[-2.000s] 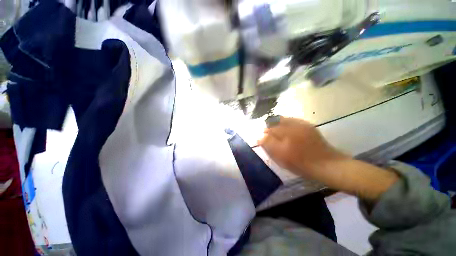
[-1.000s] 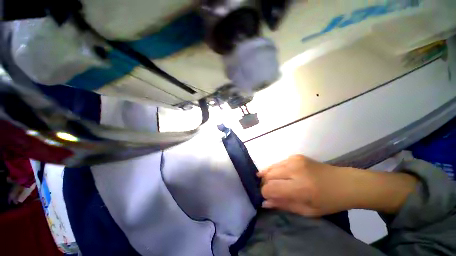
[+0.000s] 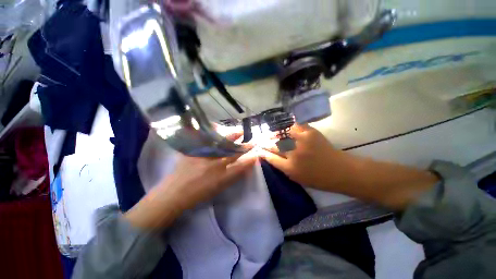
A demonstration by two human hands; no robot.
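Observation:
The garment panel [image 3: 247, 218], pale grey-white side up with navy parts, runs from under the sewing machine head [image 3: 272, 38] down to the lap. A navy piece [image 3: 285, 199] shows at its right edge. My left hand [image 3: 198, 174] is on the panel from the left, its fingertips at the presser foot area. My right hand [image 3: 310, 158] holds the panel's edge just right of the needle. The fingertips of both hands nearly meet in strong glare. Glare and machine parts hide the needle point and the exact grip.
The chrome-edged curved guard [image 3: 157, 82] stands large at front left, above my left hand. A navy bundle of cut pieces [image 3: 70, 71] lies at the back left of the white table [image 3: 81, 190]. Red cloth [image 3: 24, 234] hangs at the far left. A small yellow-green thing [image 3: 473, 99] lies at right.
My left hand has come into view onto the panel. My right hand has moved up from the navy edge near the lap to the needle area. The view has shifted.

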